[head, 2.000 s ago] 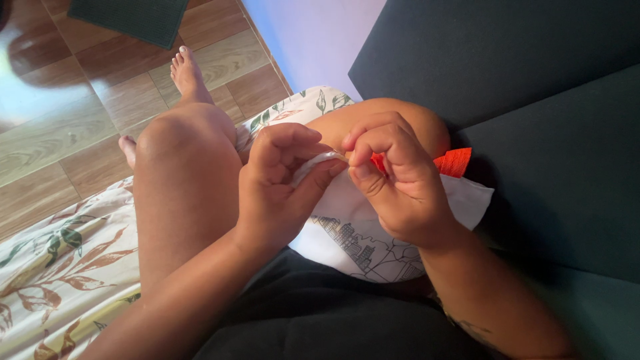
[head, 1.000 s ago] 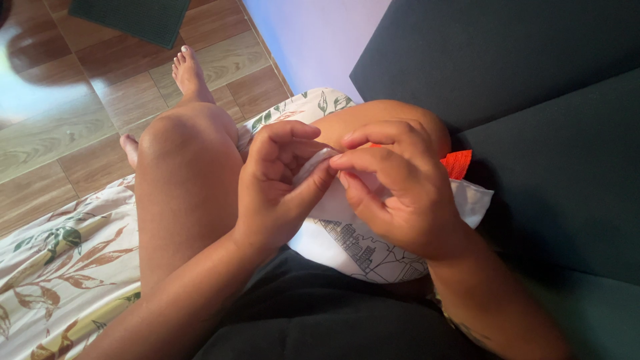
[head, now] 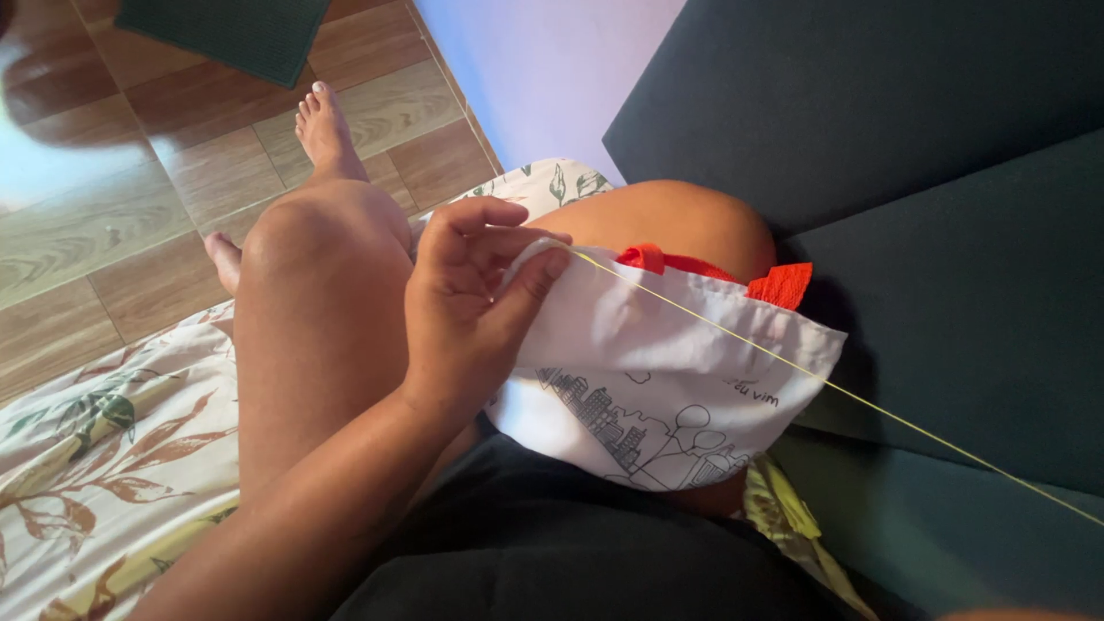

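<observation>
A white cloth bag (head: 655, 345) with a black line drawing of buildings and balloons lies across my lap. My left hand (head: 483, 293) pinches its top hem between thumb and fingers. Red webbing handles (head: 780, 285) stick out along that hem. From the pinched spot a thin yellow thread (head: 742, 338) runs taut down to the right and leaves the view at the right edge. My right hand is out of view; only a blurred bit of skin shows at the bottom right corner. No needle can be made out.
Dark upholstered cushions (head: 931, 285) rise on the right. A leaf-print sheet (head: 103, 483) lies under my legs. A yellowish cloth (head: 789, 509) rests beside my lap. Beyond are the wood-patterned tile floor (head: 207, 112), a dark green mat (head: 233, 34) and a pale wall (head: 543, 78).
My right hand, earlier at the hem beside my left, has left the view. The yellow thread now stretches out to the right. My left hand keeps its pinch on the hem.
</observation>
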